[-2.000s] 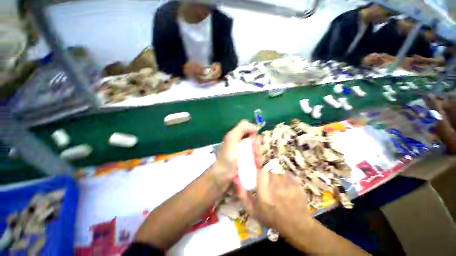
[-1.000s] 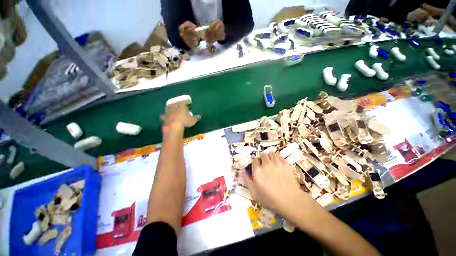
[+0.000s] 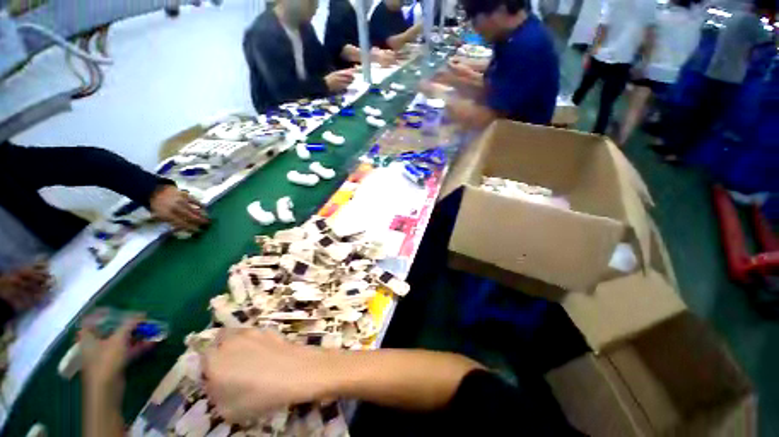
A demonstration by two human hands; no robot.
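My left hand (image 3: 104, 352) is over the green belt at the lower left, blurred. It grips a white housing with blue inside (image 3: 149, 330). A pale closed unit (image 3: 71, 360) lies beside this hand on the belt. My right hand (image 3: 248, 369) is in the near edge of the big heap of beige covers (image 3: 299, 266), some with dark rectangles. Its fingertips are hidden, so whether it holds a cover cannot be told.
The green belt (image 3: 235, 205) runs away to the upper middle with white housings (image 3: 301, 177) on it. An opposite worker's hand (image 3: 178, 207) reaches onto it. Open brown cartons (image 3: 538, 230) stand at right. Workers sit further along; people stand at upper right.
The view has swung to the right, showing cartons and the aisle. My left hand has left the closed unit and now grips a housing with blue inside. My right hand remains at the cover heap.
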